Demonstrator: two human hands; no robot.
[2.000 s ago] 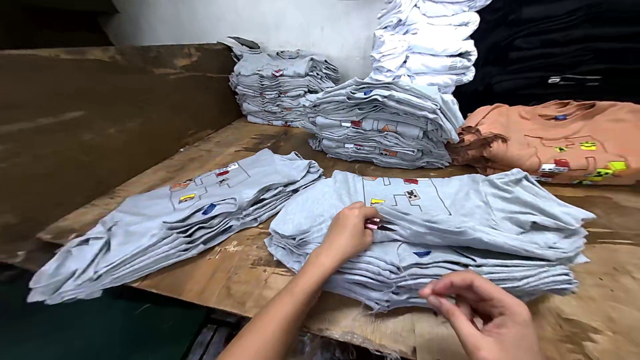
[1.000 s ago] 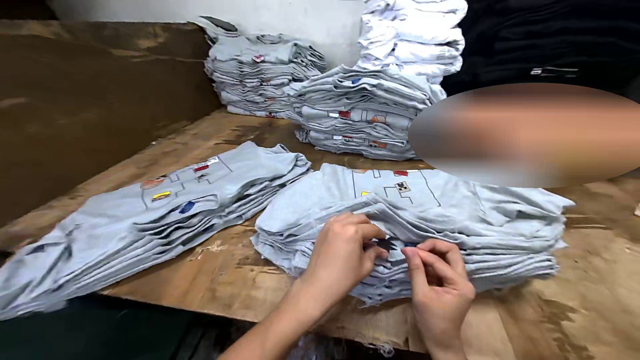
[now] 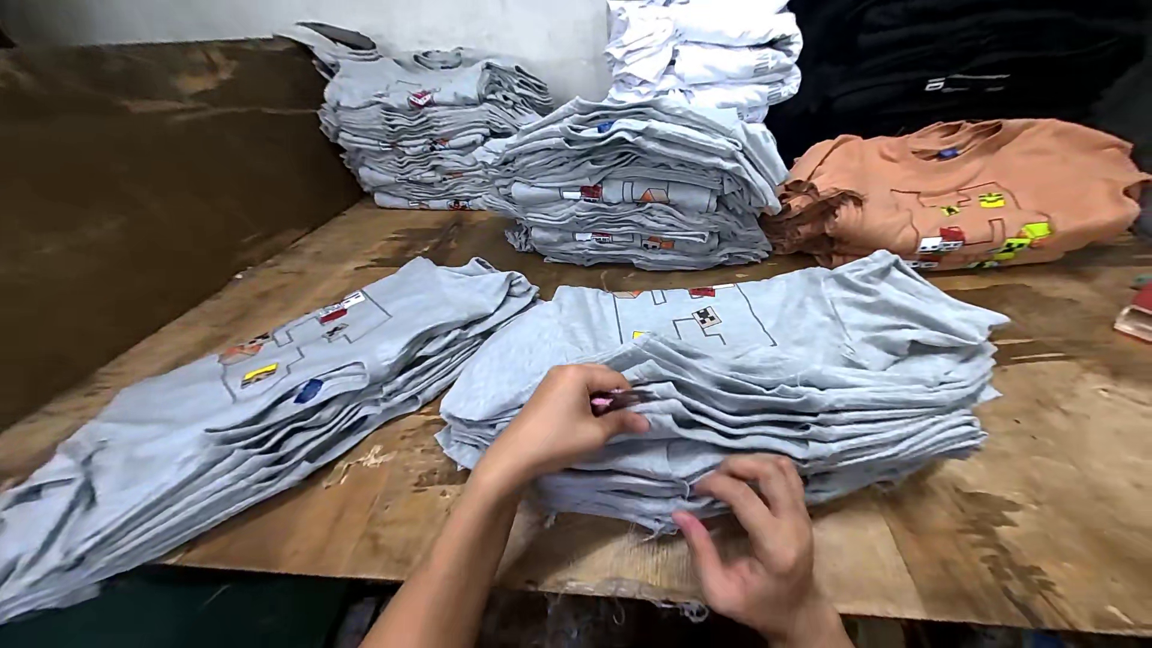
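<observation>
A stack of light grey printed T-shirts [image 3: 801,315] lies across the middle of the wooden table. My left hand [image 3: 571,418] is at its front left, closed around a small dark, pointed tool with a bit of pink showing; the tool's kind cannot be told. The tool's tip lies against the upper shirt layers. Lower and to the right, my right hand [image 3: 760,531] has thumb and fingers apart at the front edge of the lower layers, with nothing plainly held. Left of this stack, a second stack of grey shirts [image 3: 306,378] lies slantwise, a blue mark at its neckline.
Folded grey shirts [image 3: 639,180] stand in a pile behind, with another grey pile [image 3: 423,126] at the back left. White garments [image 3: 706,54], black garments [image 3: 954,81] and orange printed shirts [image 3: 990,198] are at the back right. A brown board [image 3: 144,207] borders the left side.
My right hand has drawn down and away from my left hand, and its fingers have spread. My left hand remains at the stack's front edge.
</observation>
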